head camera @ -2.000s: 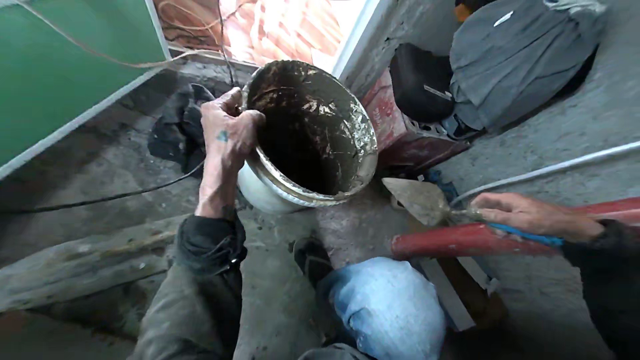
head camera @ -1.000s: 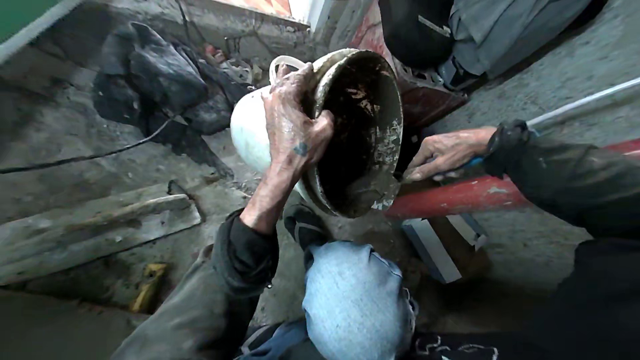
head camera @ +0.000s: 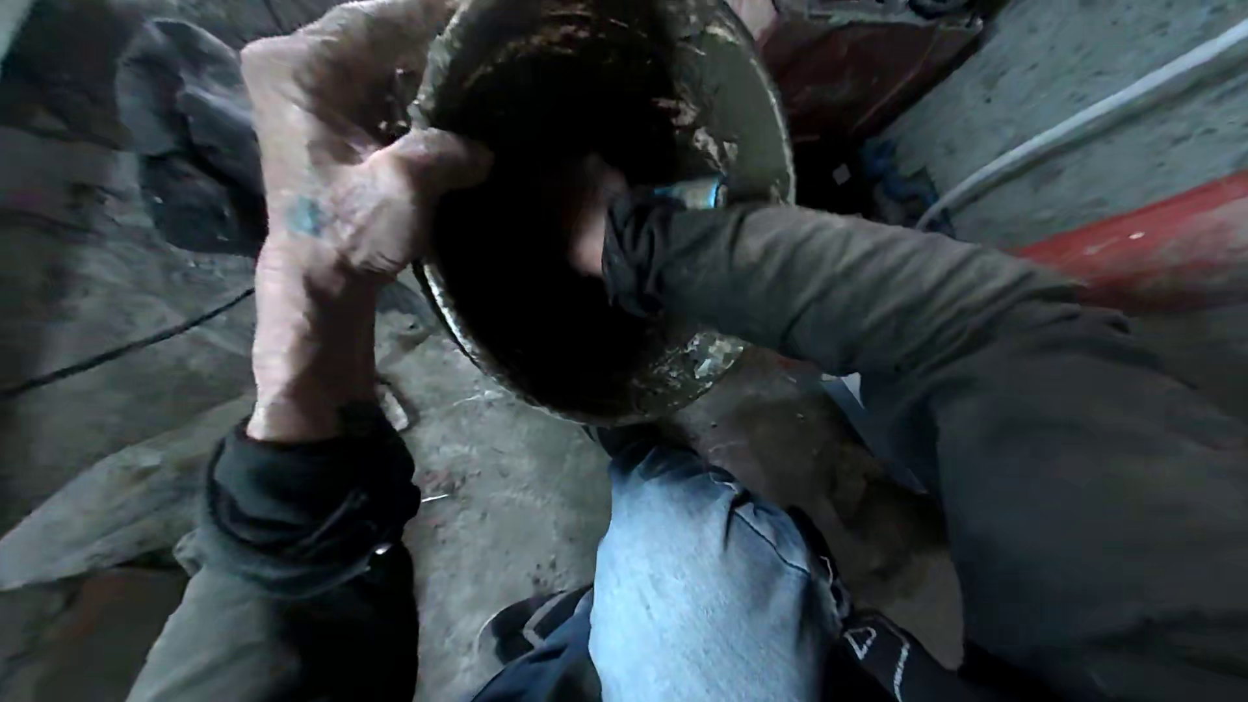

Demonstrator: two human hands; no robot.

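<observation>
My left hand grips the rim of a plastic bucket, its thumb over the inner edge. The bucket is tilted with its mouth toward me, and its inner wall is smeared with wet mortar-like material. My right hand reaches deep into the bucket and is mostly lost in shadow. A blue piece, apparently the end of the trowel's handle, shows beside my right wrist. The trowel's blade is hidden inside the dark bucket.
A red pipe and a pale hose lie at the right. Dark cloth and a black cable are on the floor at the left. A red box stands beyond the bucket. My knee is below it.
My right hand has moved from beside the bucket, where it held the trowel, to inside it. The bucket is tilted from its more upright stance two seconds ago. The view is closer.
</observation>
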